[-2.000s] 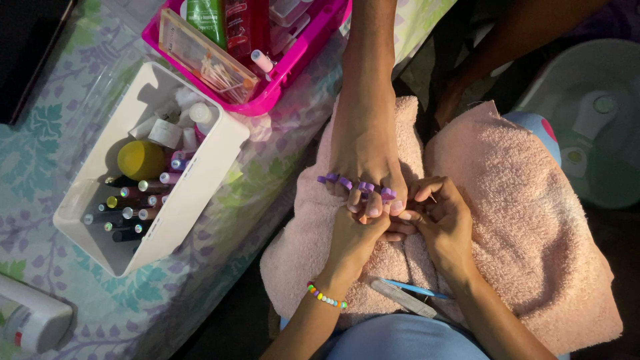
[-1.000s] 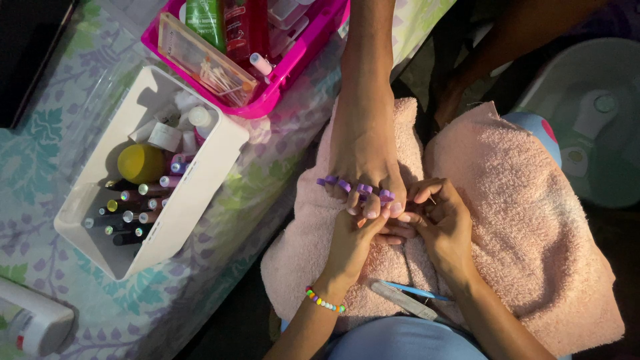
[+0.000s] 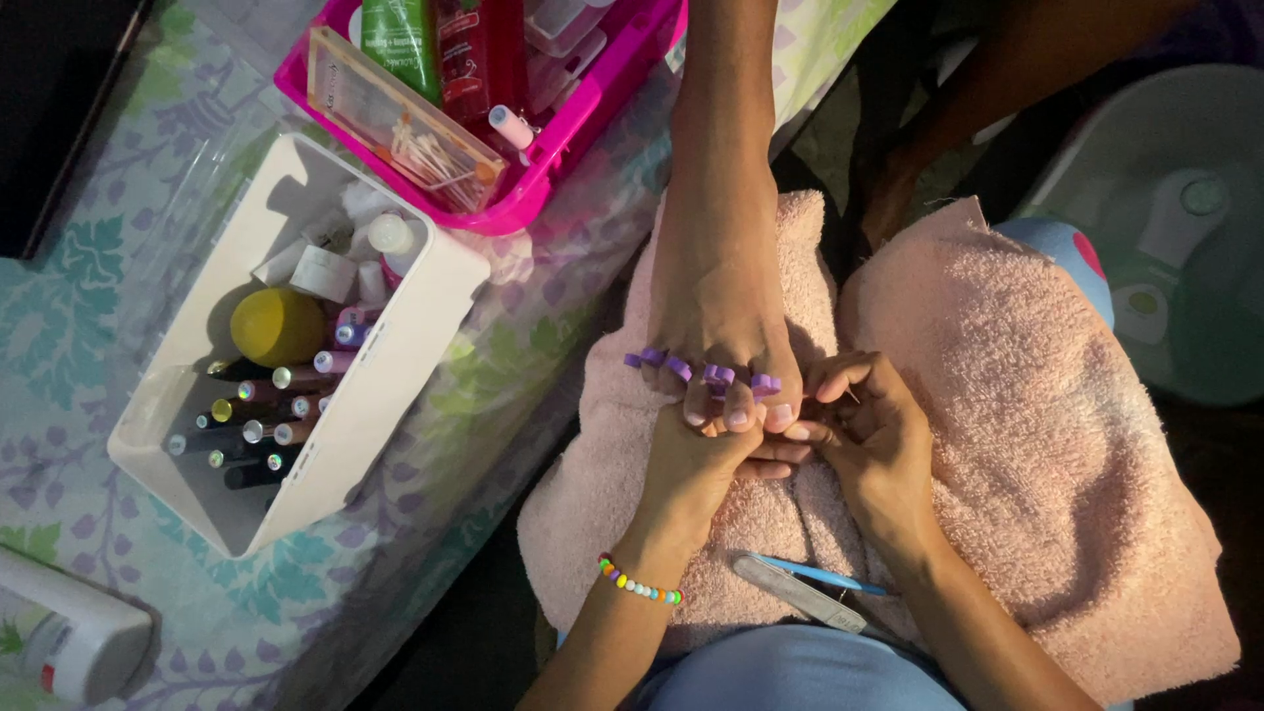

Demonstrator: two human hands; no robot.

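Observation:
Another person's bare foot (image 3: 721, 257) rests on a pink towel (image 3: 1027, 415) over my lap, with a purple foam toe separator (image 3: 719, 376) between its toes. My left hand (image 3: 703, 459), above a beaded bracelet (image 3: 640, 587), holds the toes from below, its fingers reaching under the big toe. Beside the big toe, my right hand (image 3: 874, 430) pinches a small thin item, too small to name, between thumb and fingers. A grey nail file (image 3: 800, 591) and a blue slender tool (image 3: 825, 573) lie on the towel near my waist.
At left, a white bin (image 3: 385, 395) holds nail polish bottles and a yellow ball (image 3: 277, 328). A magenta basket (image 3: 513, 212) holds bottles and a clear case of cotton swabs (image 3: 420, 148). A white bottle (image 3: 94, 647) lies lower left. A translucent basin (image 3: 1076, 138) stands at right.

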